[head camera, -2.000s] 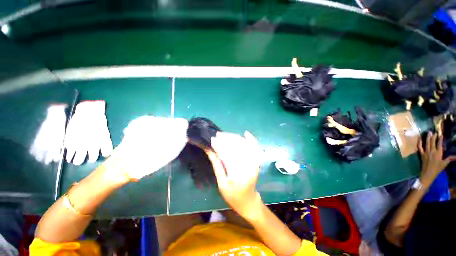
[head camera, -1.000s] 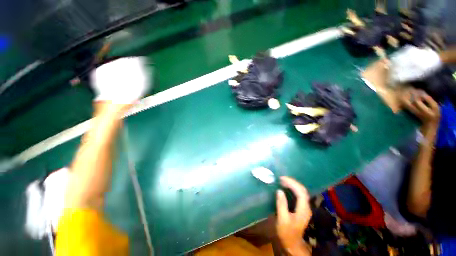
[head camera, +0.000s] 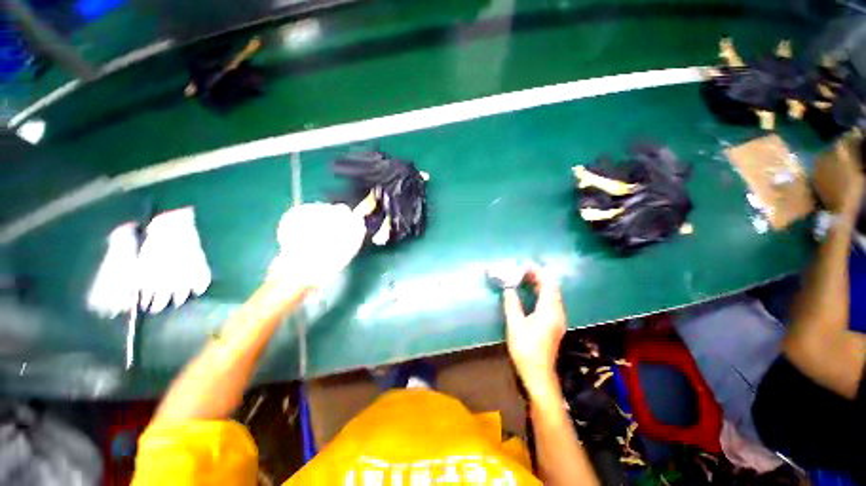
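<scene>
My left hand (head camera: 321, 239), in a thick white glove, is at the left side of a black tufted piece (head camera: 404, 201) with pale tan prongs and appears to grip it on the bench. My right hand (head camera: 537, 318) looks bare. Its thumb and finger are apart, their tips at a small white bottle (head camera: 503, 275); glare blurs whether they touch. Another black tufted piece (head camera: 641, 201) with tan prongs lies on the bench to the right.
Spare white gloves (head camera: 171, 258) lie at left. One black clump (head camera: 228, 78) lies at the far left, others (head camera: 764, 87) at the far right. A brown pad (head camera: 774, 178) lies near another person's arm (head camera: 824, 285). A red stool (head camera: 672, 394) stands below the bench edge.
My left hand has come back from the far left, where a black clump now lies. The nearer piece has moved left to that hand. My right hand has moved to the bottle.
</scene>
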